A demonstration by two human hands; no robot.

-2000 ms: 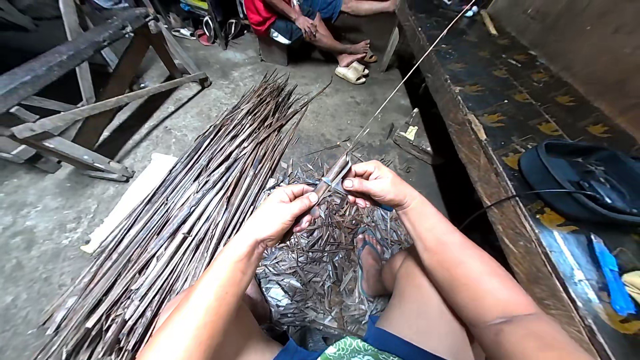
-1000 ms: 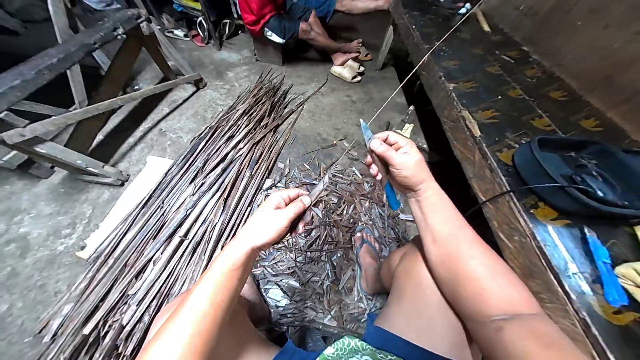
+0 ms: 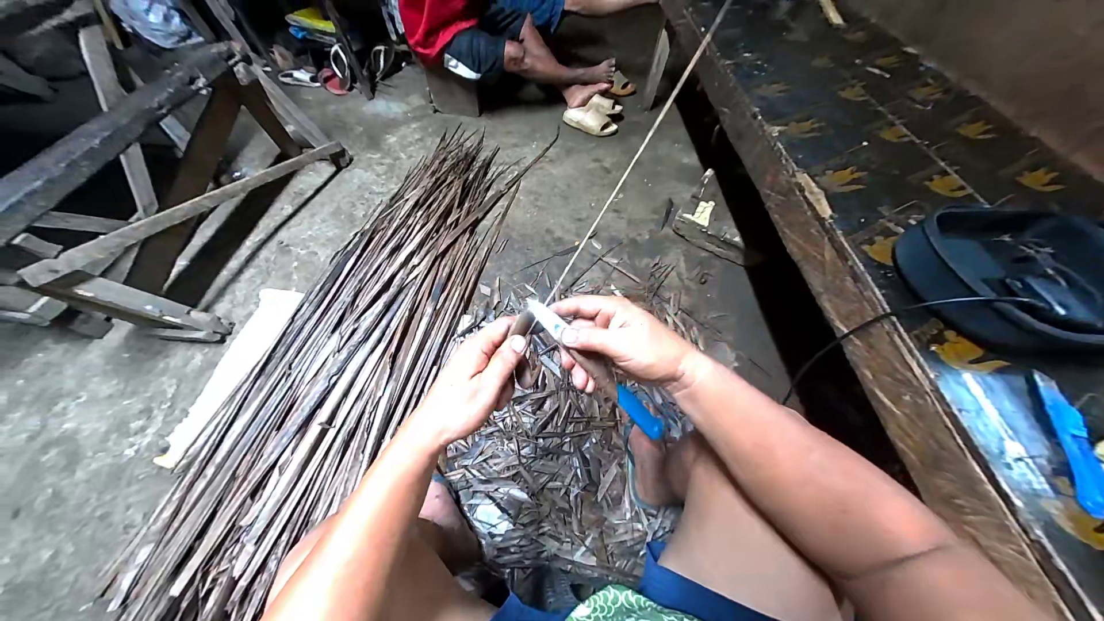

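Between my knees, my left hand (image 3: 479,375) pinches a brown strip of dried leaf or stalk (image 3: 521,326). Close beside it on the right, my right hand (image 3: 617,341) grips a knife; its pale blade (image 3: 545,319) lies at the strip and its blue handle (image 3: 640,414) points down toward me. A long thin stick (image 3: 638,155) runs from near my fingers up to the top edge of the view. Whether it is one piece with the strip, I cannot tell. A large bundle of dried brown stalks (image 3: 345,379) lies at my left. Shavings (image 3: 552,483) cover the floor below my hands.
A wooden trestle frame (image 3: 181,198) stands at the left. Along the right runs a low platform with a wooden edge (image 3: 828,259), bearing a black container (image 3: 1000,276) with a cable and a blue object (image 3: 1069,440). Ahead, a person's bare legs (image 3: 552,65) rest near pale sandals (image 3: 593,116).
My right hand was raised away with the knife upright a second ago. It has come down beside my left hand, and the blade now lies near the strip.
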